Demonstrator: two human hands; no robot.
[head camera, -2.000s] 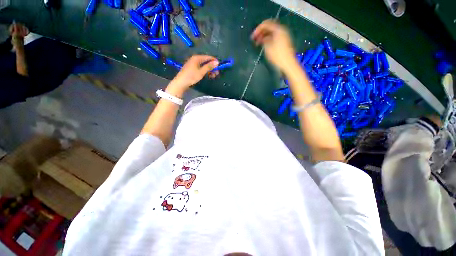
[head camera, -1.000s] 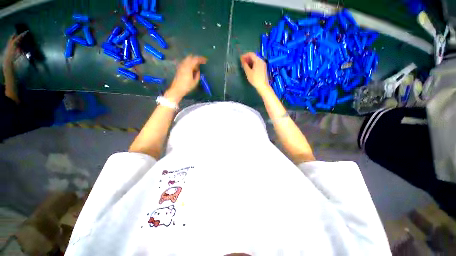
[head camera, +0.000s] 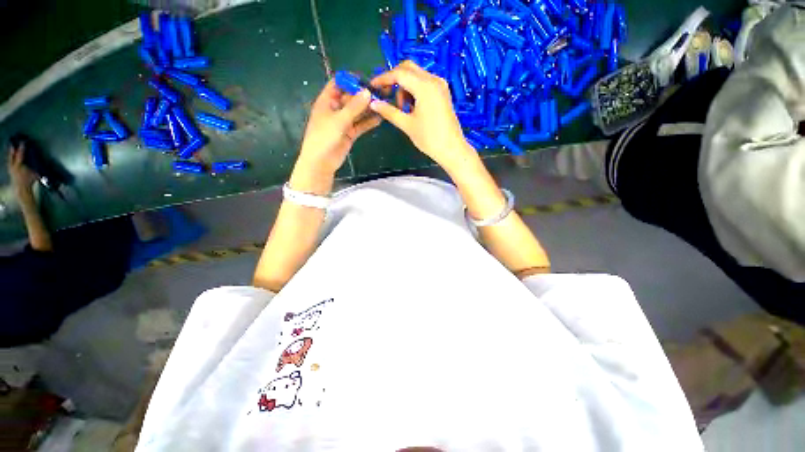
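A blue battery cell (head camera: 349, 83) is held between my two hands over the dark green bench (head camera: 265, 106). My left hand (head camera: 334, 128) grips the cell between thumb and fingers. My right hand (head camera: 419, 110) has its fingertips together at the cell's right end, where something thin and dark shows; I cannot tell whether it is the leads. A large loose pile of blue cells (head camera: 499, 62) lies just beyond and right of my right hand. A smaller loose group of cells (head camera: 172, 124) lies to the left.
A clear box of small shiny bits (head camera: 625, 95) stands right of the large pile, by a neighbour's sleeve (head camera: 759, 185). White parts (head camera: 697, 48) lie beyond it. Another worker's hand (head camera: 22, 177) with a dark tool is at the far left. A pale rail (head camera: 97, 40) runs along the back left.
My hands were apart; they have come together around a blue cell. The cell lying by my left hand no longer shows on the bench there. The view has shifted to the right.
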